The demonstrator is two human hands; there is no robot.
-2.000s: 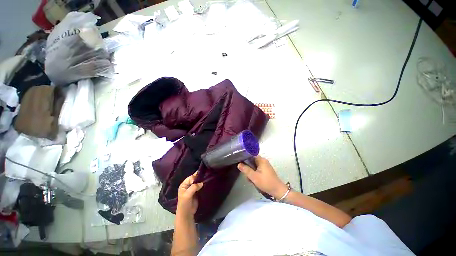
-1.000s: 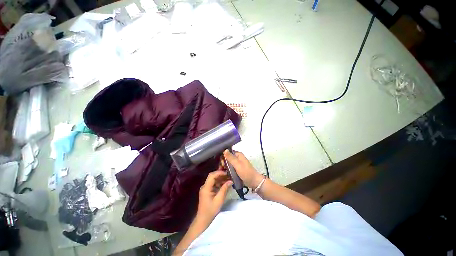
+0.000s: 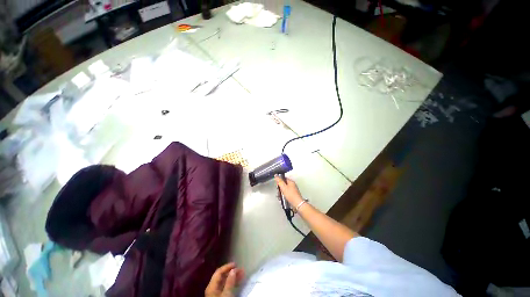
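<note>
The dark maroon quilted puffer jacket [image 3: 200,212] lies on the table, its black-lined hood [image 3: 75,206] at the left and its lower part cut off by the bottom edge. My right hand [image 3: 287,191] grips the dark handle of the hair dryer [image 3: 269,170], to the right of the jacket. The dryer's grey barrel points left and its purple ring faces right. My left hand [image 3: 225,281] is at the bottom edge by the jacket's right side, partly cut off, fingers bent and apart, with nothing seen in it.
The black cord [image 3: 339,87] curves across the pale table [image 3: 302,64] to its far edge. Clear and white polybags [image 3: 75,122] heap at the far left. An orange dotted sheet [image 3: 233,158] and thread snips or a pen [image 3: 279,111] lie beyond the jacket. Clear scraps [image 3: 389,78] lie far right.
The view has swung right. The dryer has moved off the jacket to its right side. My left hand has come away from the dryer handle and is now low by the jacket.
</note>
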